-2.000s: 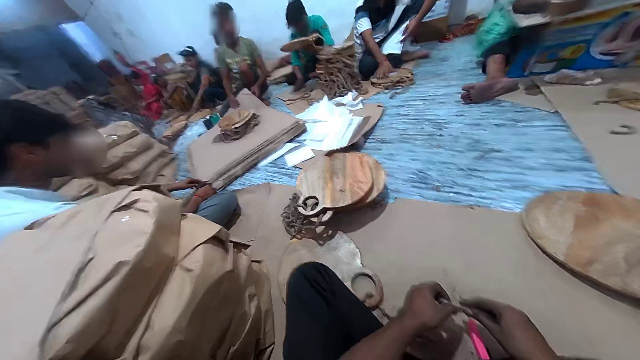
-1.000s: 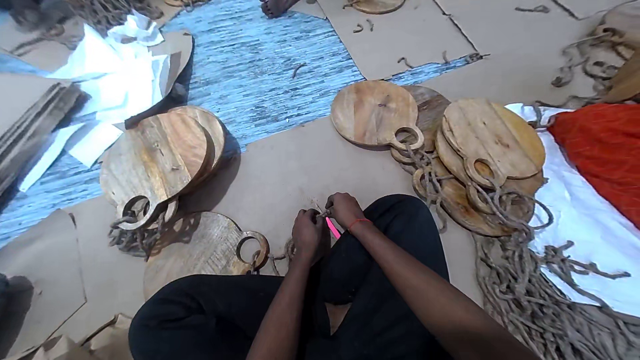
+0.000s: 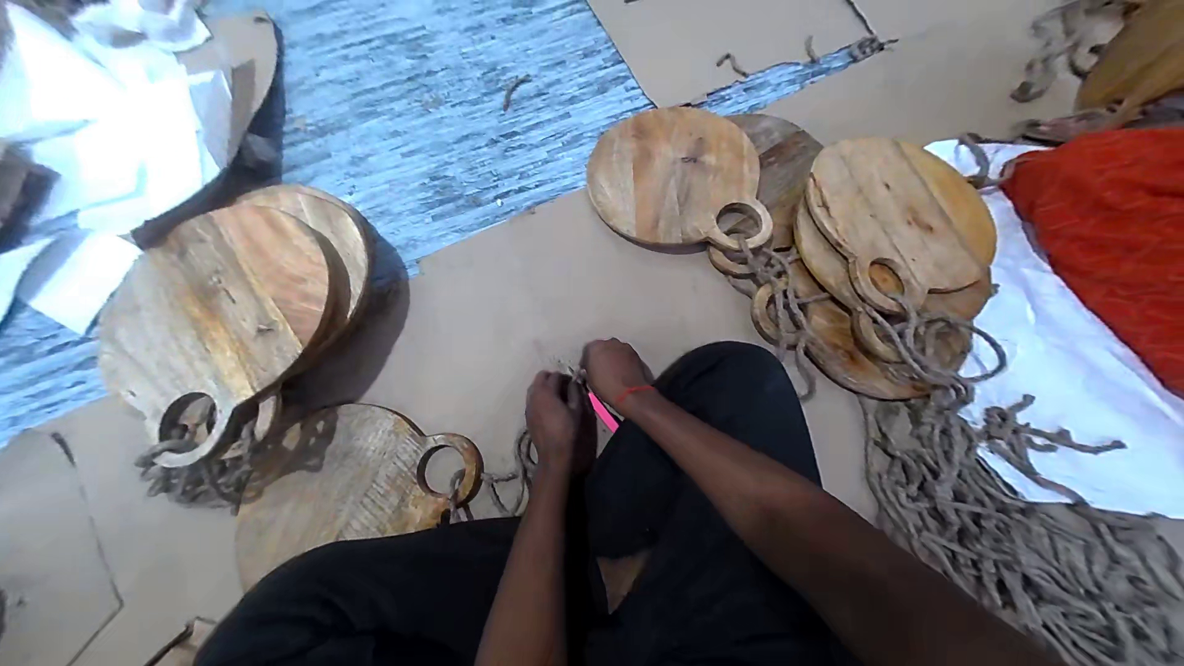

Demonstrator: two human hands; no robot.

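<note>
My left hand (image 3: 558,416) and my right hand (image 3: 614,370) meet between my knees, fingers closed on what looks like the end of a rope (image 3: 504,481). That rope runs from the ring handle of a round wooden board (image 3: 347,472) lying beside my left knee. A pink strip (image 3: 603,412) shows just below my hands; which hand holds it, I cannot tell. Frayed fibres stick out above my fingertips. My fingers hide most of the rope end.
Stacked round wooden boards (image 3: 213,305) sit at the left, and more boards (image 3: 675,176) with roped ring handles lie at the right. A heap of ropes (image 3: 1008,546), white sheet (image 3: 1064,370) and red cloth (image 3: 1110,240) are far right. White papers (image 3: 102,120) lie upper left; cardboard (image 3: 490,314) covers the floor.
The view has swung down and to the right from the room with other people. Both hands stay together at the rope end, with the pink strip beside them.
</note>
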